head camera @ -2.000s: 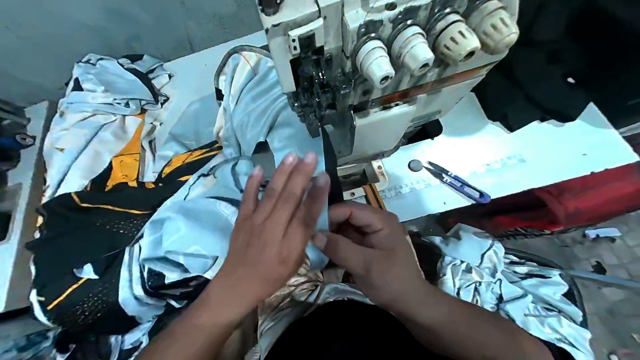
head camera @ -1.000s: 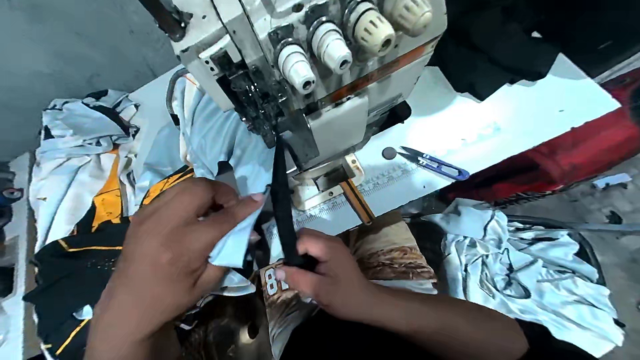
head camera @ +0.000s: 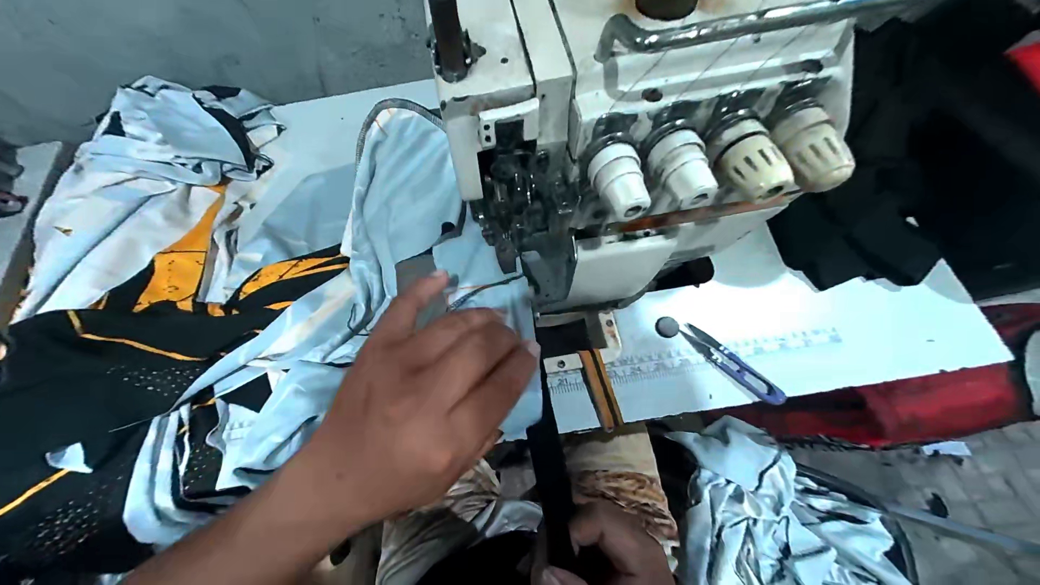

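A white overlock sewing machine [head camera: 617,252] with several tension dials stands over the table. My left hand [head camera: 439,390] lies on light blue fabric [head camera: 406,187] just left of the presser foot, fingers bent and pressing it down; the thumb is near a grey patch. Low in the view, my right hand [head camera: 609,544] holds the lower end of a black fabric strip [head camera: 551,463], which runs up to the machine's foot along the edge of the light blue fabric. The needle area is hidden by machine parts.
Black, orange and light blue garments [head camera: 179,268] are heaped at the left. Thread snips [head camera: 735,366] and a dark round disc [head camera: 667,327] lie on the table right of the foot, by a printed ruler [head camera: 650,366]. Black fabric [head camera: 861,244] lies farther right; light blue fabric [head camera: 756,504] is piled below.
My left hand, which held up the light blue fabric's edge a second ago, now rests on it by the foot. My right hand has moved down along the black strip. The view has shifted.
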